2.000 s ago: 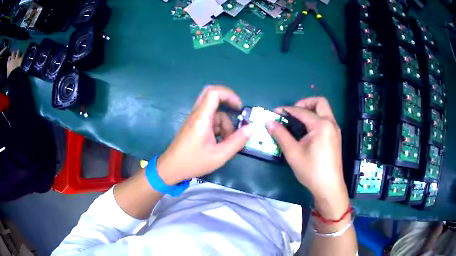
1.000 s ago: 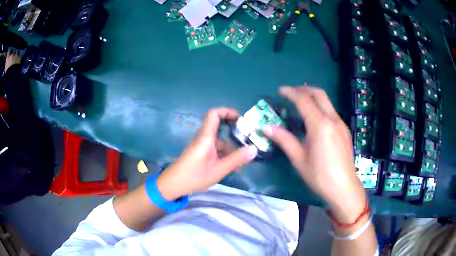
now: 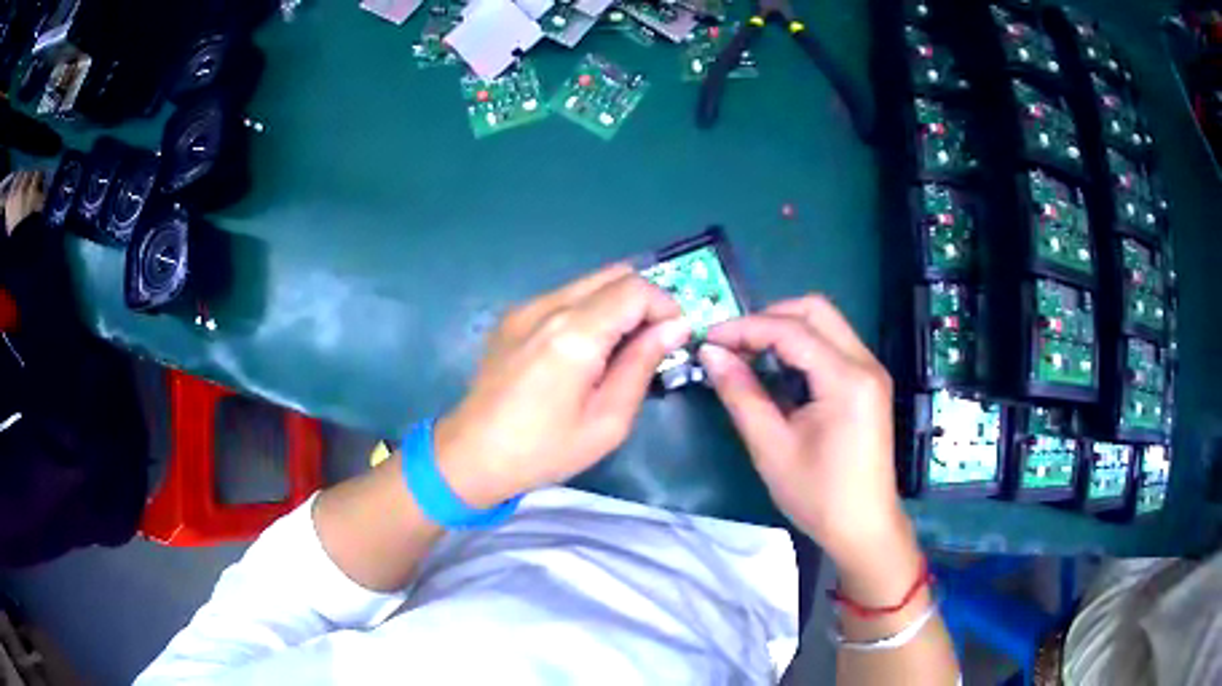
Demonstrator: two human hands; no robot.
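Note:
A black speaker housing (image 3: 720, 241) lies on the dark green mat in front of me, turned at an angle, with a green circuit board (image 3: 700, 279) in its open back. My left hand (image 3: 570, 362) reaches over its left side, thumb and forefinger pinched at the board's near edge. My right hand (image 3: 804, 402) is at the near right edge, thumb and forefinger closed together by the left fingertips. What the fingertips pinch is too small to tell. The hands partly hide the housing's near part.
Loose green boards (image 3: 599, 97) and grey pads (image 3: 493, 36) lie beyond, beside dark-handled pliers (image 3: 730, 67). Rows of housings with boards (image 3: 1061, 335) stand at right. Speakers (image 3: 164, 259) stand at left. A red stool (image 3: 228, 456) and another person's hand (image 3: 23, 198) show at left.
The housing has turned and now rests at an angle with its board in the back. Both hands have shifted from holding its sides to pinching together at its near edge.

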